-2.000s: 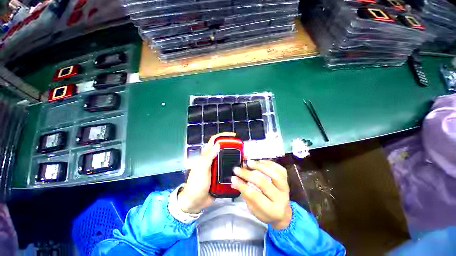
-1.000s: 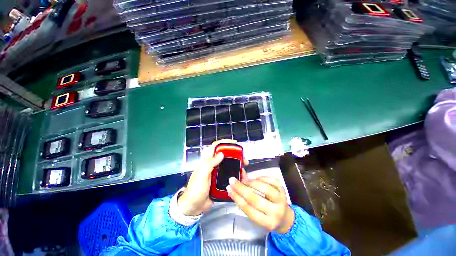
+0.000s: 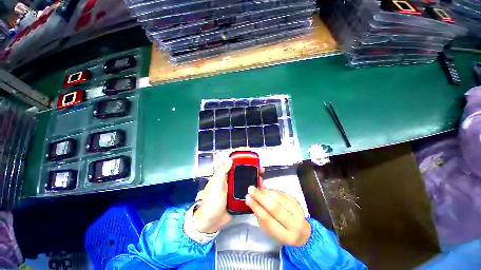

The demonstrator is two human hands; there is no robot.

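Note:
My left hand (image 3: pixel 212 203) holds a glossy red phone unit (image 3: pixel 237 207) upright over my lap, gripping its left side. A dark window lens (image 3: pixel 244 181) lies on the unit's front; a thin pale line shows along its edges. My right hand (image 3: pixel 279 213) has its fingertips on the lens's lower right part, thumb side near the unit's right edge. Whether it pinches anything is hidden. The lens tray (image 3: pixel 290 154), with rows of black rectangles, lies on the bench just beyond the unit.
A phone blister tray (image 3: pixel 68 124) lies at left. Tweezers (image 3: pixel 337 125) and a crumpled clear clump (image 3: pixel 319 154) lie right of the lens tray. Tall stacked trays (image 3: pixel 227 31) stand on a wooden board (image 3: pixel 253 56); another stack (image 3: pixel 393 45) is at right. A blue stool or bin (image 3: pixel 112 237) is below the bench.
The unit has moved slightly lower in view than two seconds ago. The right fingers have shifted from the lens's right side towards its lower right part. The left hand keeps its hold.

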